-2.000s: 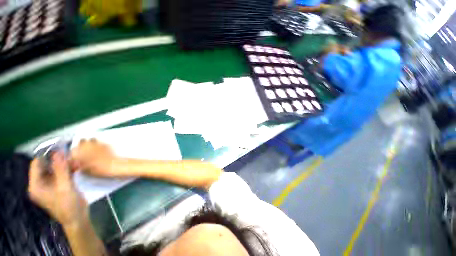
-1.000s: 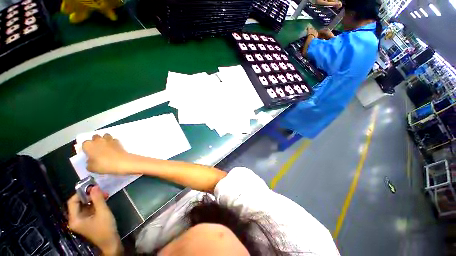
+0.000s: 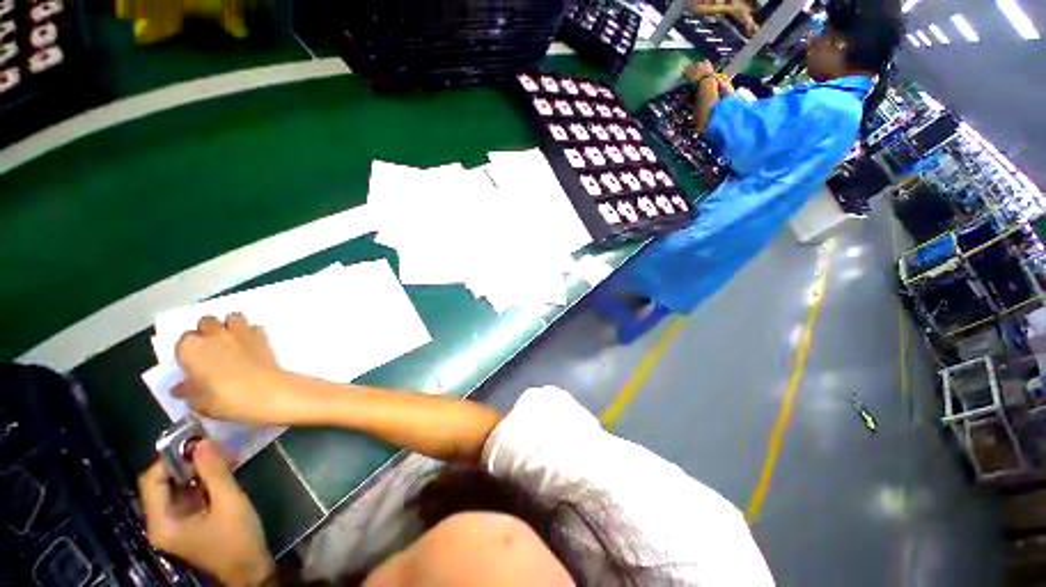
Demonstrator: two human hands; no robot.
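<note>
My left hand (image 3: 207,516) is at the lower left and holds a small grey-silver squarish housing (image 3: 178,443) with a dark round opening between thumb and fingers. My right hand (image 3: 229,369) rests just above it on flat white sheets (image 3: 344,315), fingers bent down. Whether its fingertips grip a film or sheet edge cannot be seen. A glossy black blister tray (image 3: 57,493) with rounded pockets lies beside my left hand. More white sheets (image 3: 470,224) lie loose and overlapping further along the green mat.
A black tray of small white parts (image 3: 608,155) lies beyond the loose sheets. Tall black stacked trays (image 3: 447,40) and a yellow object (image 3: 189,17) stand at the back. A person in a blue smock (image 3: 746,172) works further along. The bench edge borders a grey floor (image 3: 711,401) with yellow lines.
Over two seconds the hands have drawn apart slightly: my right hand is now on the sheets and the left holds the housing just below. Since one second ago the housing has tilted and moved nearer the right hand.
</note>
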